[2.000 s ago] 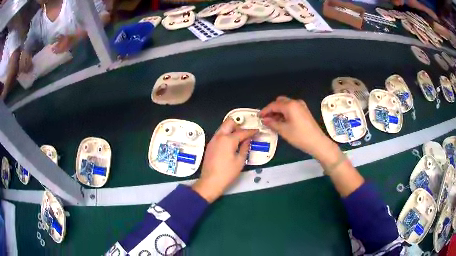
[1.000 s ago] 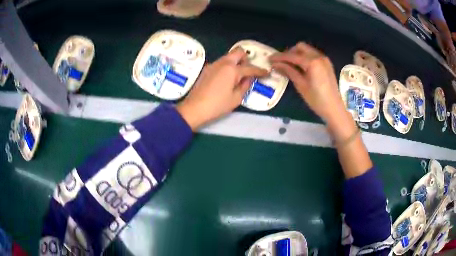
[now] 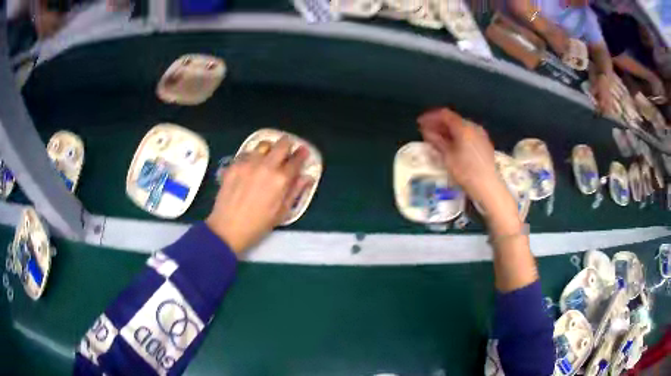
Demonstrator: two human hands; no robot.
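Observation:
A cream back shell [image 3: 312,173] lies on the dark green belt, left of centre. My left hand [image 3: 257,192] is over it, fingers gripping across its top and covering most of its inside. Another back shell [image 3: 408,172] with a light blue circuit board [image 3: 423,192] and a darker blue battery lies to the right. My right hand [image 3: 467,156] is blurred above this shell's upper right part, fingertips bent together and raised; whether they hold a small part cannot be told.
A filled back shell [image 3: 168,170] lies left, a front shell [image 3: 191,79] behind it. More shells run right along the belt. A pale metal rail [image 3: 353,248] crosses in front. A pile of filled shells [image 3: 577,334] is at lower right. A coworker's hand [image 3: 607,95] is far right.
The view has shifted. My hands, earlier close together over one shell, are now apart. My left hand and its shell are nearer the left neighbour; my right hand has moved right to another shell.

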